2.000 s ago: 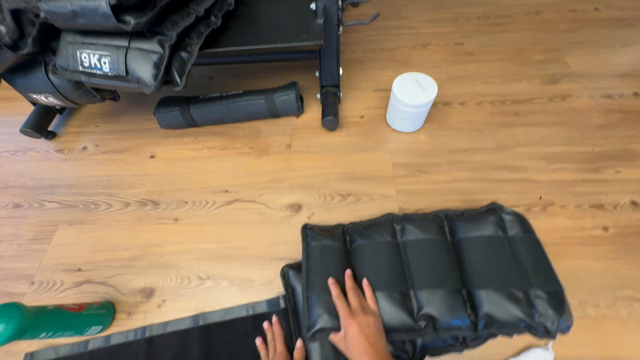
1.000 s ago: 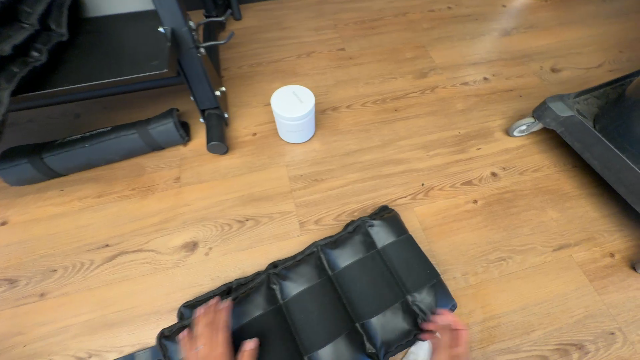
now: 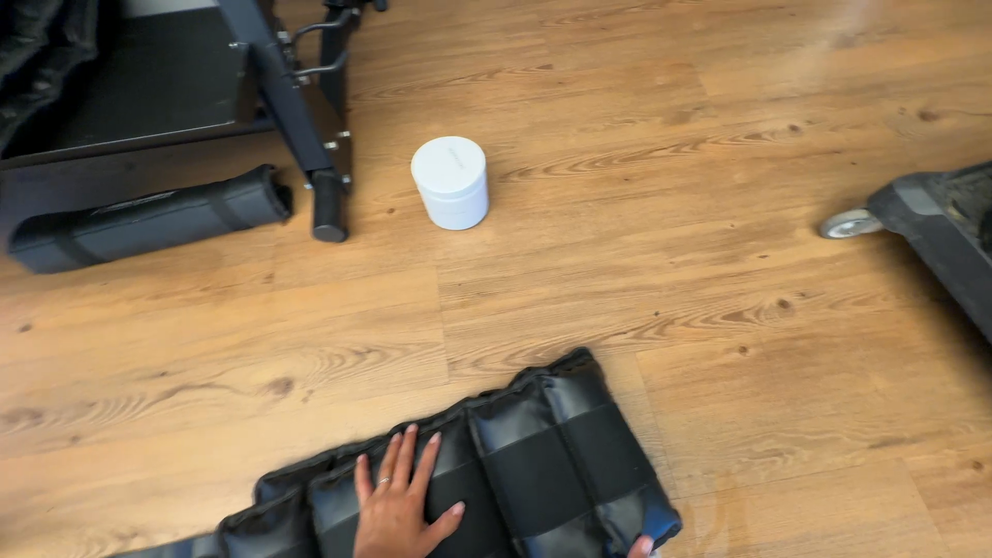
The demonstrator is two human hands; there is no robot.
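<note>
A black padded weight wrap (image 3: 535,457) with stitched segments lies folded in layers on the wood floor at the bottom middle; its flat strap (image 3: 167,549) runs off to the lower left. My left hand (image 3: 399,500), with a ring on one finger, rests flat on the wrap, fingers spread. Of my right hand (image 3: 642,547) only a fingertip shows, at the wrap's lower right corner beside a small bit of something white; the rest is cut off by the frame edge.
A white lidded jar (image 3: 451,184) stands beyond the wrap. A rolled black pad (image 3: 151,221) lies by the foot of a black metal rack (image 3: 298,124) holding more black padded items (image 3: 43,62). On the right is a dark wheeled frame (image 3: 942,232) with a grey caster.
The view has shifted to the right since the first frame. My left hand now lies flat on the wrap's middle; my right hand, at the wrap's right end one second ago, is mostly out of frame.
</note>
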